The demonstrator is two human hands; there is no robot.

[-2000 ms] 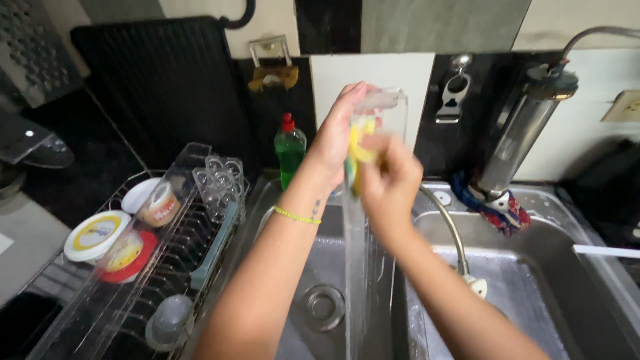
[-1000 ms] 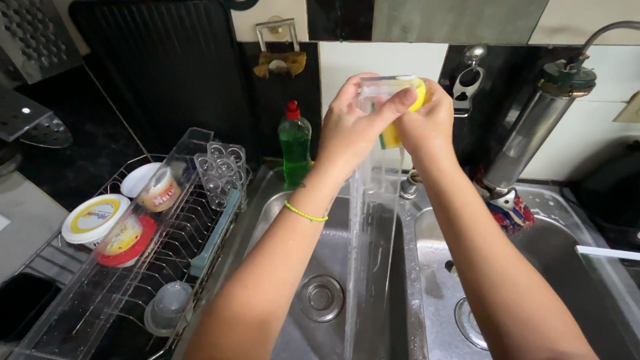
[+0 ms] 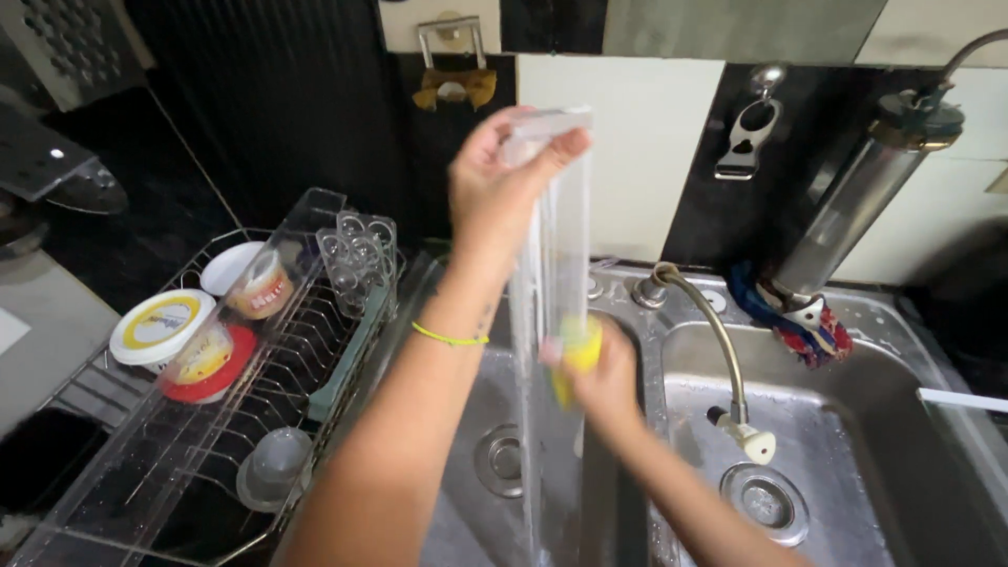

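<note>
A long clear plastic piece [image 3: 568, 252] stands upright over the left basin of the steel sink. Its top end is in my left hand [image 3: 504, 189], thumb on the front and fingers behind. Lower down, my right hand [image 3: 606, 378] presses a yellow sponge [image 3: 581, 346] with a green side against the plastic; this hand is blurred. The lower end of the plastic runs down out of view between my forearms. A yellow beaded bracelet [image 3: 449, 337] is on my left wrist.
At left, a wire dish rack [image 3: 236, 441] carries plastic tubs [image 3: 161, 324], a clear egg tray [image 3: 358, 256] and a long clear cover [image 3: 189, 409]. A flexible faucet [image 3: 720, 339] bends over the right basin [image 3: 787, 425]. Behind it stand a steel cylinder [image 3: 850, 205] and a cloth [image 3: 819, 339].
My right hand has moved down along the plastic with the sponge, from beside my left hand near the top. My left hand still holds the top end.
</note>
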